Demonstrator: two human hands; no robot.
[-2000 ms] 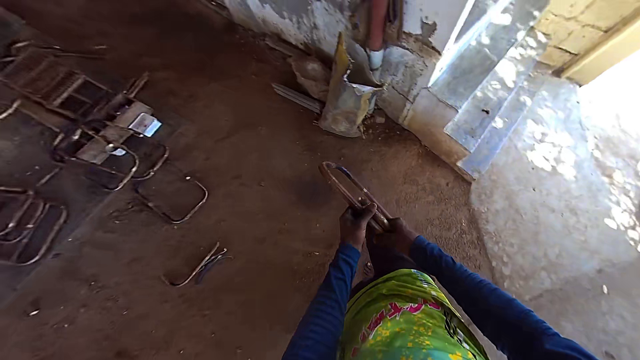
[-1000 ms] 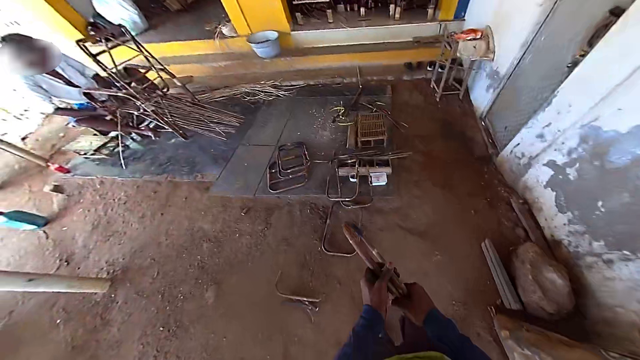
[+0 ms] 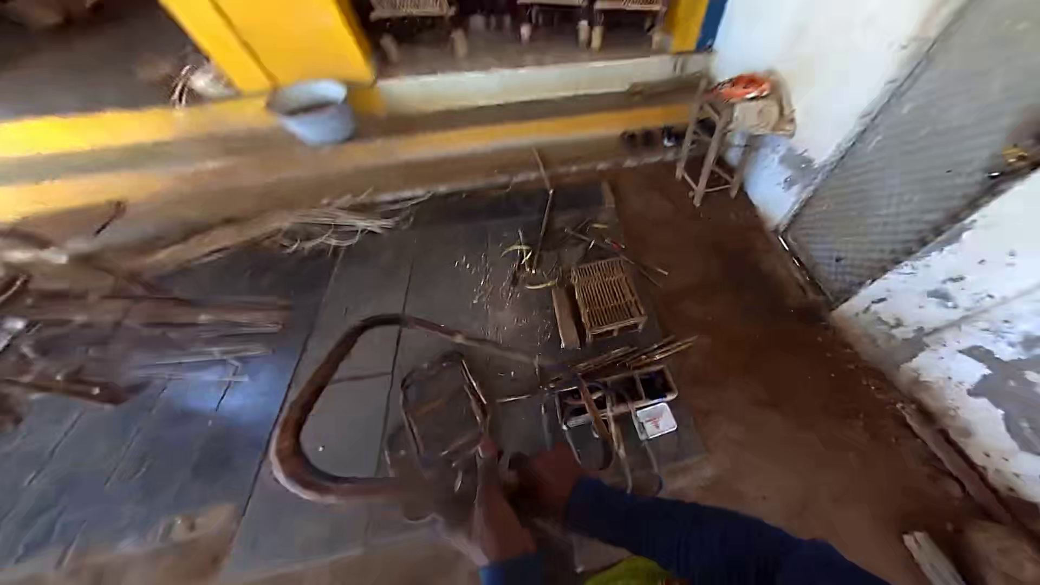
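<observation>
A bent cane loop with rounded corners extends up and left from my hands, above the dark floor slabs. My left hand is closed on its lower part, blurred by motion. My right hand sits close beside it, its fingers blurred, and seems to be on the cane as well. Just beyond my hands lie a bent cane frame and more curved pieces. A divided box with a small white container is to the right of them. Behind it stands a small slatted cane stool.
Cane strips and long sticks lie at the left. A bucket stands on the yellow-edged step. Further right are a wooden stool with orange cloth, a mesh door and a peeling white wall. A wooden piece lies at the lower right.
The view has swung from the wall and steps round to the slabs, and the laid-out things are nearer. The cane loop, upright or edge-on before, now shows its open shape to the left.
</observation>
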